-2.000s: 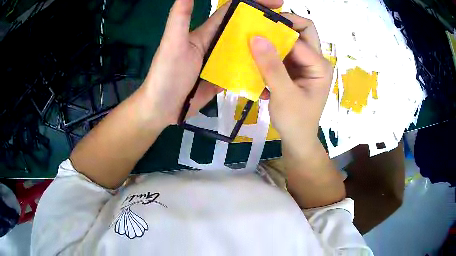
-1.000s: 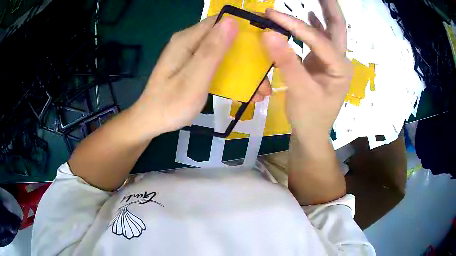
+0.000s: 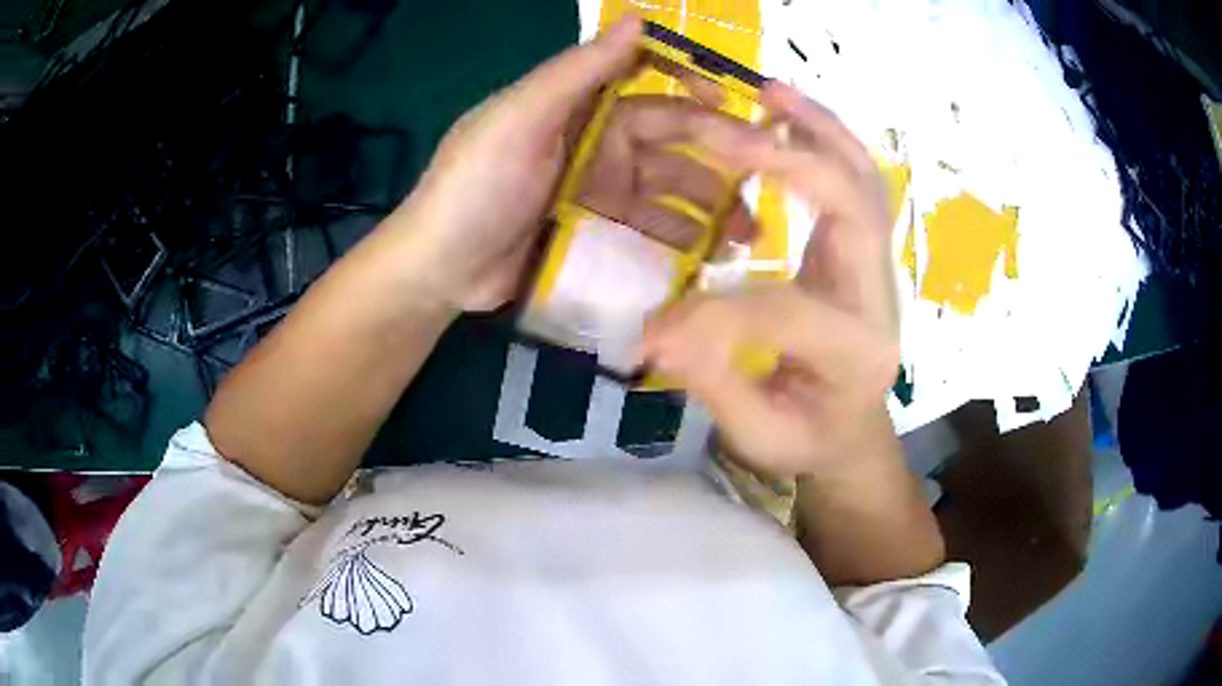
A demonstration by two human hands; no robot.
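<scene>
The black plastic frame (image 3: 706,56) is held tilted in front of me, its edges now lined with yellow. Its larger, upper window is open, with fingers showing through it. A white piece (image 3: 606,284) fills the lower window. My left hand (image 3: 489,201) grips the frame's left side. My right hand (image 3: 818,308) is blurred at the right side, its fingers on the frame and its thumb by the white piece's lower right corner. A small yellow bit (image 3: 755,359) shows at the right hand; whether it is held is unclear. The white ladder-like backing sheet (image 3: 516,395) lies below, partly hidden.
A yellow sticker sheet (image 3: 730,30) lies behind the hands. A large white waste pile (image 3: 1059,255) is at right, with loose yellow pieces (image 3: 965,252) on it. A tangled heap of black frames (image 3: 201,295) is at left. A brown cardboard box (image 3: 1019,503) stands below the table edge.
The plain yellow face that covered the larger window no longer shows; yellow edging and a white piece in the lower window now show. My right hand has moved down to the lower right corner.
</scene>
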